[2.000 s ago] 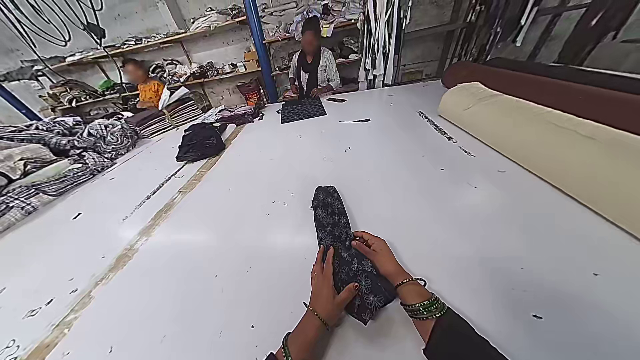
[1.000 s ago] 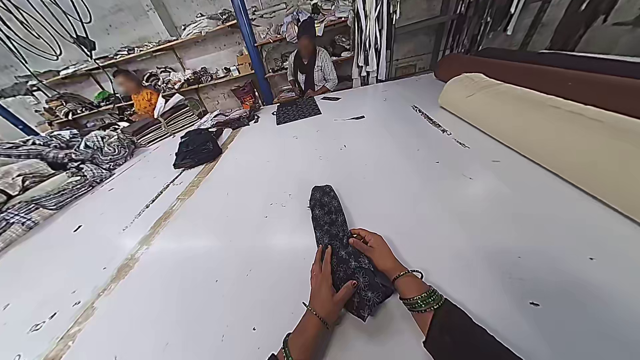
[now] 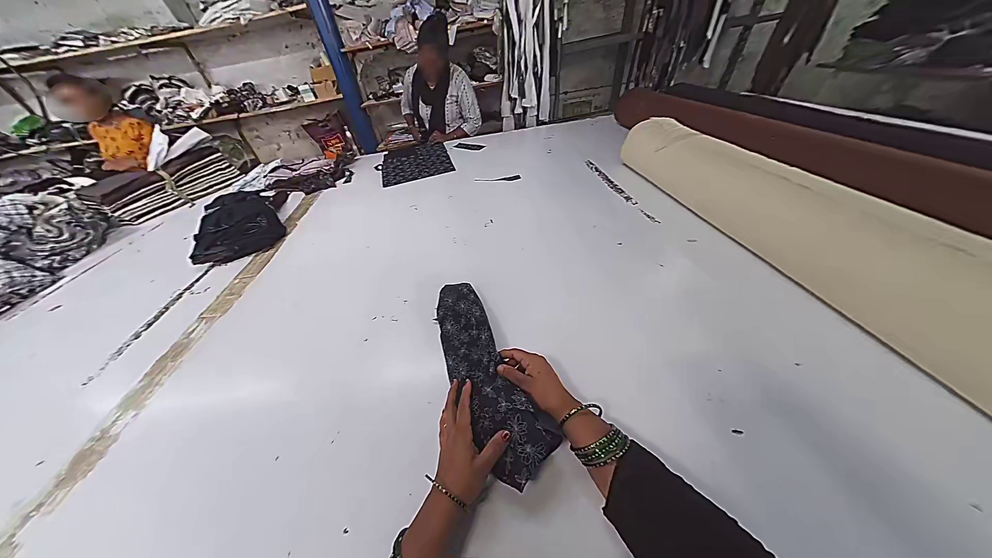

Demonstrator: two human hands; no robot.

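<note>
A folded piece of dark floral-patterned fabric [image 3: 473,341] lies lengthwise on the white tabletop [image 3: 310,465], its narrower end pointing away from me. My left hand [image 3: 465,446] rests on its lower left part, fingers along the left edge and thumb on top. At the right edge, my right hand [image 3: 539,380] touches the cloth with bent fingers and thumb close together; whether it pinches the edge is unclear. Another flat piece of dark patterned fabric [image 3: 418,163] lies at the far edge, before a seated person in a light top.
Rolls of cream fabric [image 3: 806,232] and brown fabric [image 3: 821,155] lie along the right. A black cloth bundle [image 3: 239,227] sits at left beside a strip of tape [image 3: 186,349]. Striped folded cloth [image 3: 178,182] is stacked near a person in orange. A blue post [image 3: 341,74] stands behind.
</note>
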